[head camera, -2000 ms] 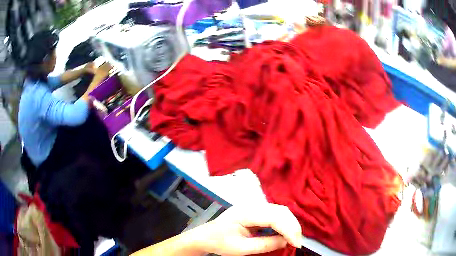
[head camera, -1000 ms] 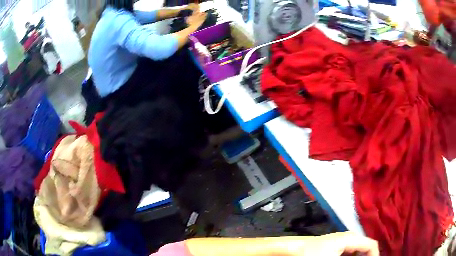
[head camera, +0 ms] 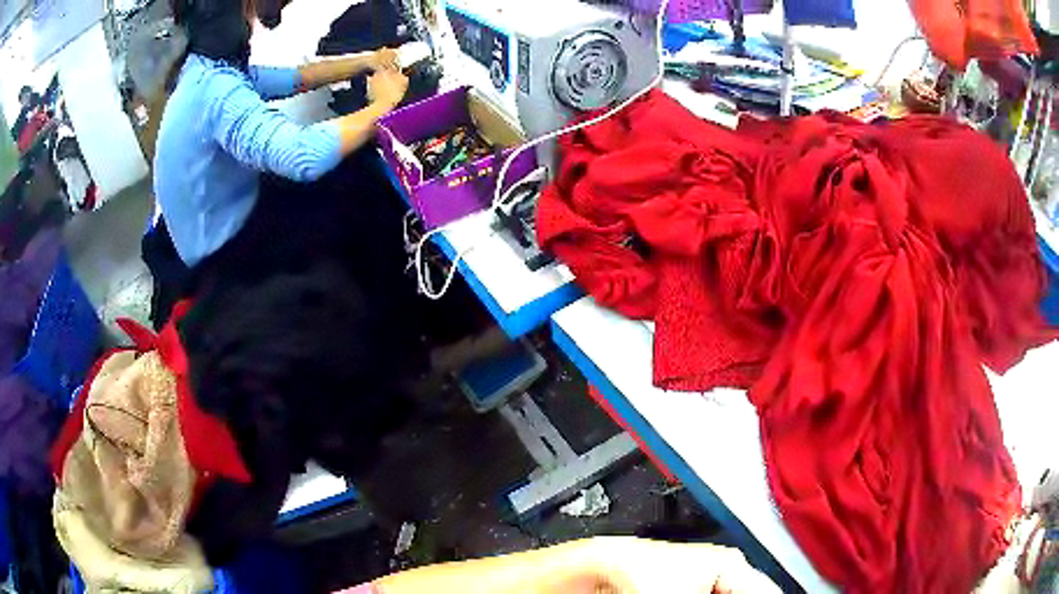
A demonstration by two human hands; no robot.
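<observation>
A large heap of thin red cloth point(head camera: 859, 290) lies in loose folds on the white, blue-edged sewing table point(head camera: 708, 447). Its left part has a finely ribbed area. Its lower end hangs towards the bottom right, beside a small warm glow and pale, blurred shapes that I cannot make out. My left hand point(head camera: 685, 569) reaches in along the bottom edge, left of the cloth's lower end. Its fingers are cut off by the frame, so what they hold is hidden. My right hand cannot be made out.
A person in a light blue top point(head camera: 238, 133) works at the upper left with black cloth. A purple box point(head camera: 447, 197) of small items stands beside a grey-white machine point(head camera: 557, 70) with a white cable. Beige cloth point(head camera: 139, 447) lies at lower left. A metal pedal stand point(head camera: 540, 441) is below.
The view has swung left, so the red heap now appears further right. My left hand, earlier seen with fingers pinched on red cloth, now lies lower and is partly out of frame.
</observation>
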